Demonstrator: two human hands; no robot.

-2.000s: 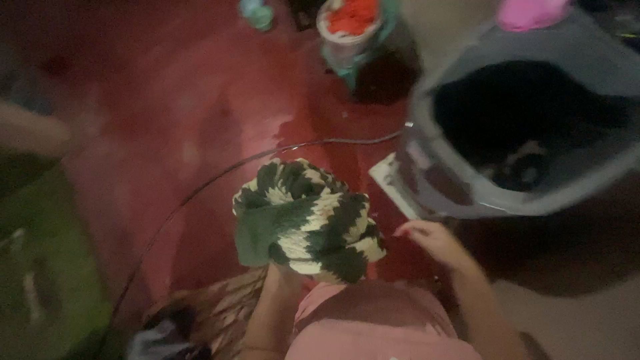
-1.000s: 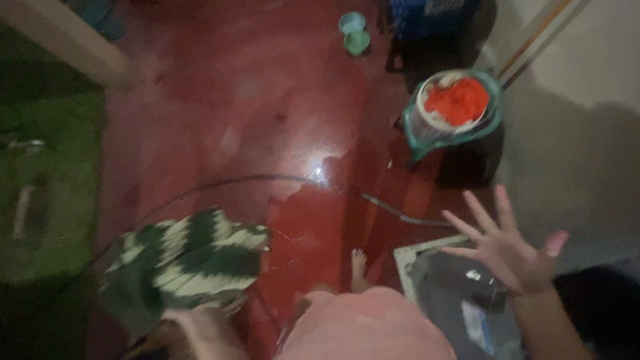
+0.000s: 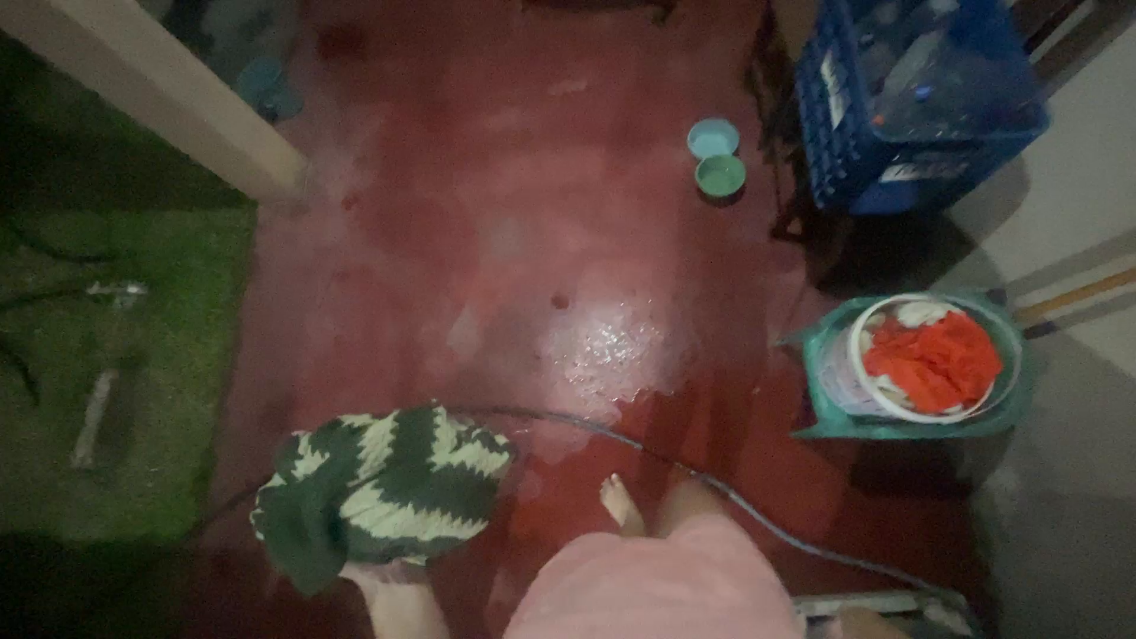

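Note:
A bundled green and cream patterned cloth (image 3: 390, 488) is at the lower left, above the red floor. My left hand (image 3: 386, 572) is under its near edge and holds it; the fingers are mostly hidden by the cloth. At the bottom right edge a blurred bit of skin, perhaps my right arm, shows beside a pale-framed object (image 3: 887, 603); my right hand itself cannot be made out. A white bucket (image 3: 843, 373) with red and white cloth (image 3: 932, 359) stands in a green basin at the right.
A dark hose (image 3: 754, 515) crosses the wet red floor (image 3: 497, 293) near my bare foot (image 3: 619, 501). Two small bowls (image 3: 720, 176) lie by a blue crate (image 3: 954, 173) of bottles. A post (image 3: 177, 106) stands beside green turf at the left.
The view has swung away from the grey tub. My right hand, spread open a second ago, has dropped toward the lower right edge. The cloth stays with my left hand.

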